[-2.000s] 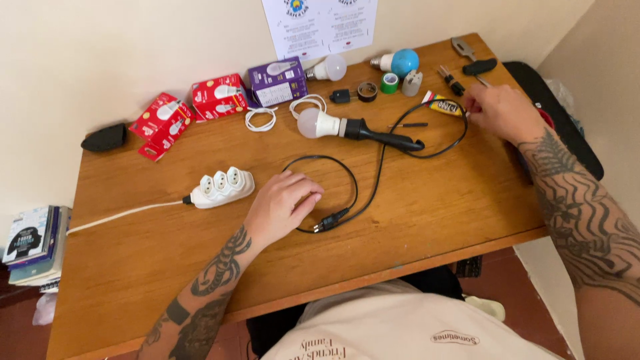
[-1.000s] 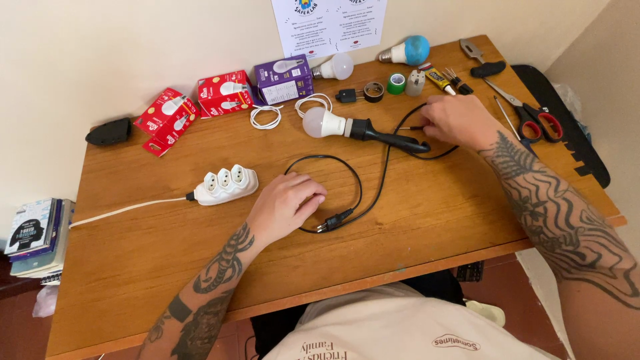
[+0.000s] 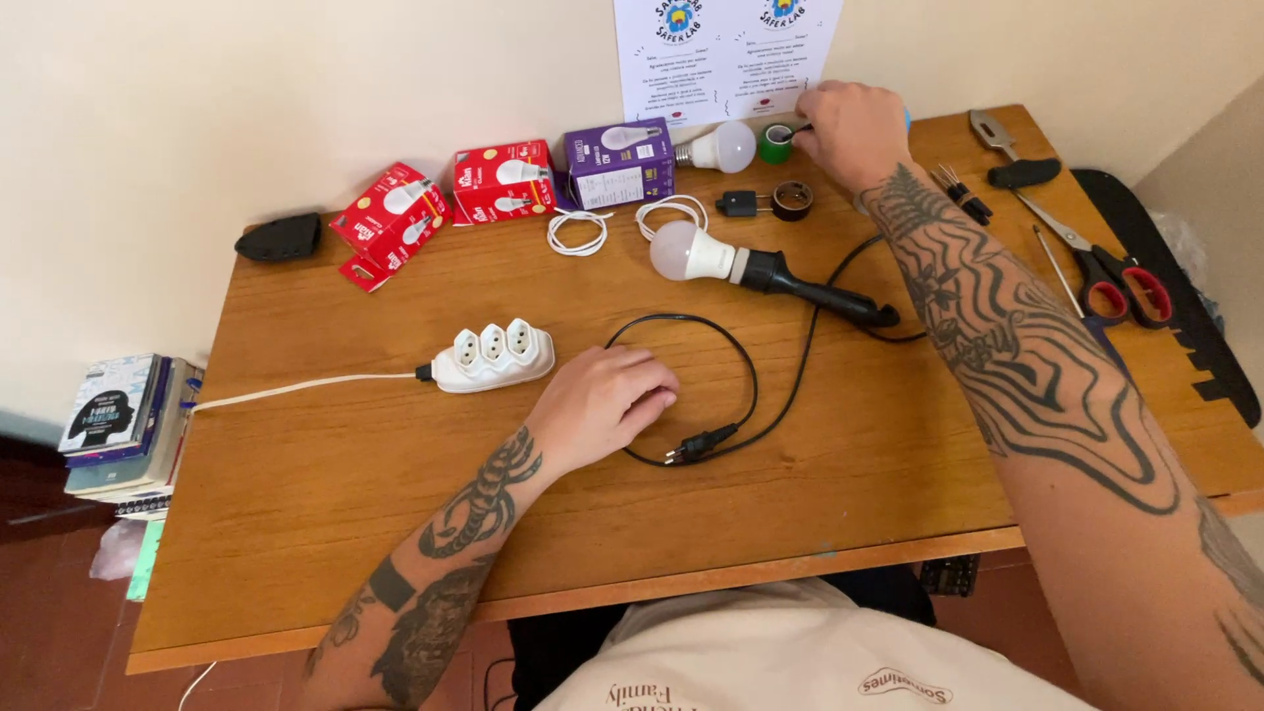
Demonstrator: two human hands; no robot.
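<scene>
My left hand (image 3: 607,405) rests palm down on the table, fingers loosely bent, over one side of the loop of black power cord (image 3: 755,380). The cord's black plug (image 3: 703,444) lies just right of it. My right hand (image 3: 854,128) is at the back edge, with a thin dark stick-like item (image 3: 796,130) at its fingertips; the item's tip overlaps the green tape roll (image 3: 775,144). Between the hands, a white LED bulb (image 3: 696,252) sits in a black lamp holder with a hooked handle (image 3: 825,293). The blue bulb is mostly hidden behind my right hand.
A white power strip (image 3: 494,360) lies left. Behind stand red bulb boxes (image 3: 504,183), a purple bulb box (image 3: 620,163) and another bulb (image 3: 726,148), with a black adapter (image 3: 739,203) and dark tape roll (image 3: 793,200) nearby. Scissors (image 3: 1096,262) and a knife (image 3: 1012,153) lie right.
My right hand has moved from the right side of the table to the back, beside the green tape. The thin dark item lay on the table two seconds ago. My left hand has stayed by the cord.
</scene>
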